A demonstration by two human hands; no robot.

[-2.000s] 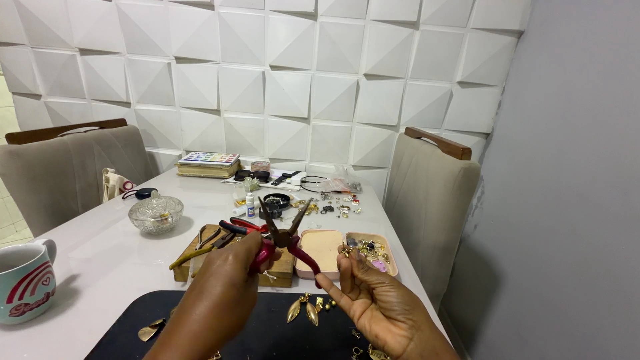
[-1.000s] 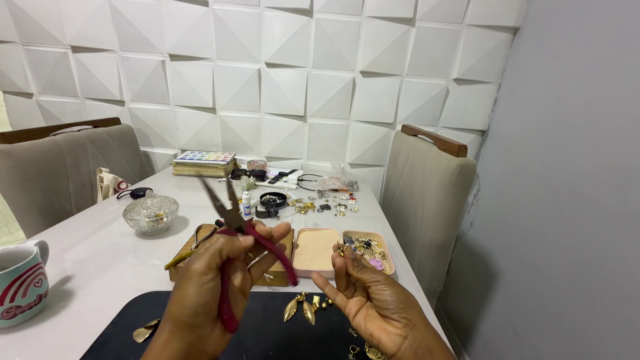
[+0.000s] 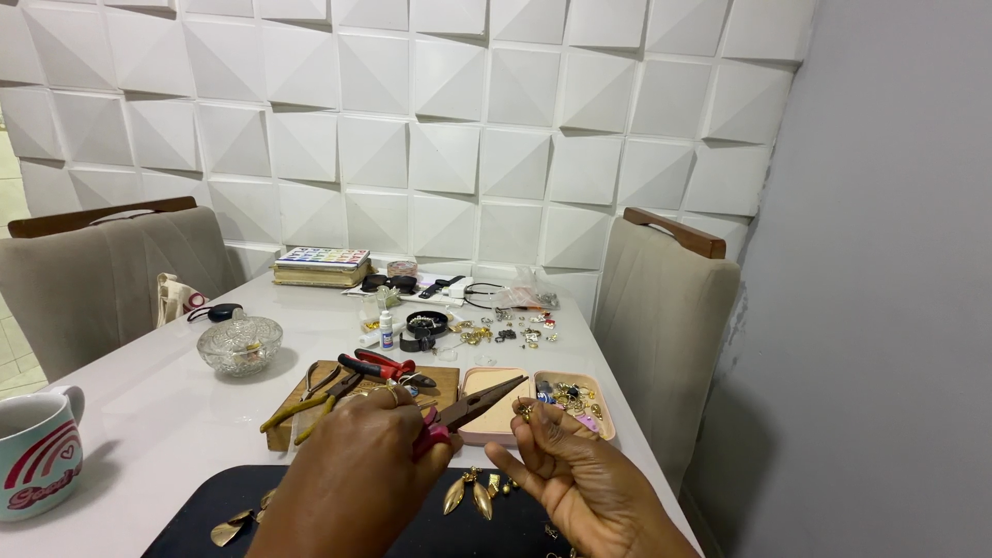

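Observation:
My left hand (image 3: 364, 457) grips long-nose pliers (image 3: 473, 411) by their dark red handles, the jaws pointing up and right, nearly together, over the pink tray. Between thumb and fingertips, my right hand (image 3: 577, 473) holds a small gold-coloured jewelry piece (image 3: 526, 411), close to the right of the plier tips. Leaf-shaped gold-coloured pendants (image 3: 470, 494) lie on the black mat (image 3: 403, 527) below and between the hands. More gold-coloured pieces (image 3: 231, 528) are at the mat's left, partly behind my left forearm.
A wooden box (image 3: 446, 380) holds red-and-black cutters (image 3: 380, 364) and yellow-handled pliers (image 3: 310, 409). Beside it is an open pink case (image 3: 492, 438) with jewelry parts in its right half. A mug (image 3: 39, 457), a glass bowl (image 3: 239, 346) and a glue bottle (image 3: 386, 329) stand on the table.
The pliers, spread and pointing up in the earlier frames, are now nearly closed and tipped to the right, near my right fingertips. My left hand has turned over. My right hand still pinches the small piece.

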